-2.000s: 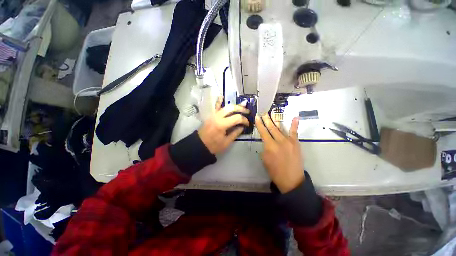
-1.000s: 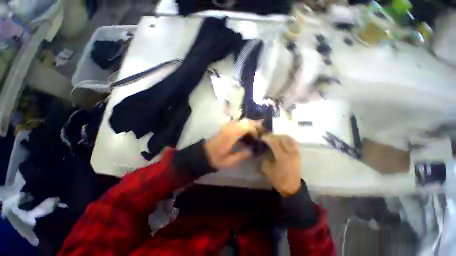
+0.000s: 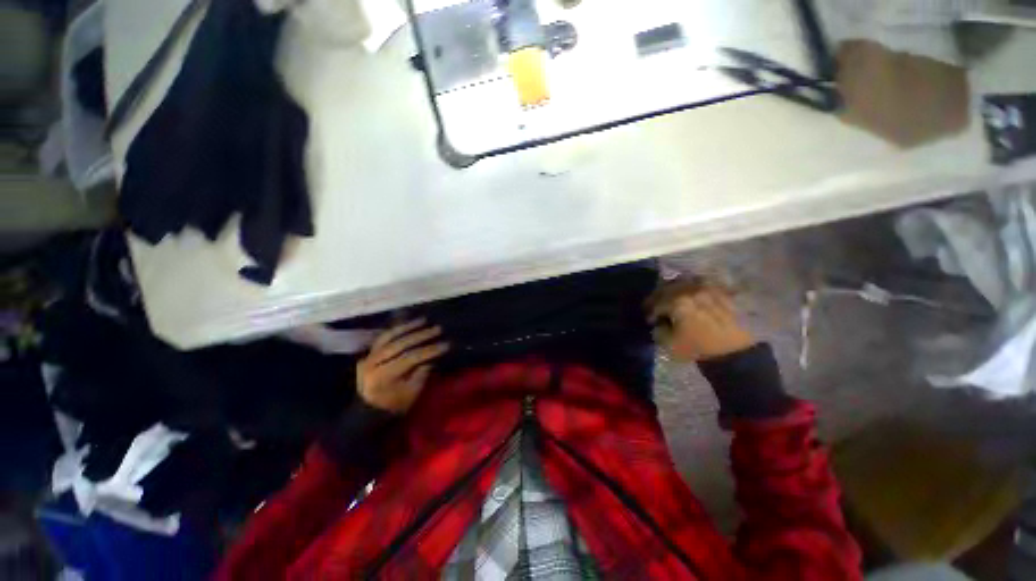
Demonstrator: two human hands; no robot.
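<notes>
A black fabric piece [image 3: 545,312] with a pale stitch line is spread sideways over my lap, below the table's front edge. My left hand [image 3: 400,365] is on its left end, fingers bent over the cloth and thumb hidden. My right hand [image 3: 699,320] is closed on its right end. More black cut pieces [image 3: 216,125] lie on the table's left side. The machine's bright needle plate [image 3: 466,51] and a yellow block [image 3: 528,76] show at the top; the machine head is out of view.
Open dark snips [image 3: 778,80], a brown pad [image 3: 903,93] and a small dark rectangle [image 3: 660,40] are on the right of the off-white table [image 3: 375,244]. A pale tub [image 3: 85,97] stands at the left. Dark and white cloth is heaped at the lower left.
Both hands have moved from the machine bed down to the lap and spread apart, with the black piece between them. The view has tilted down, and the machine head has left it.
</notes>
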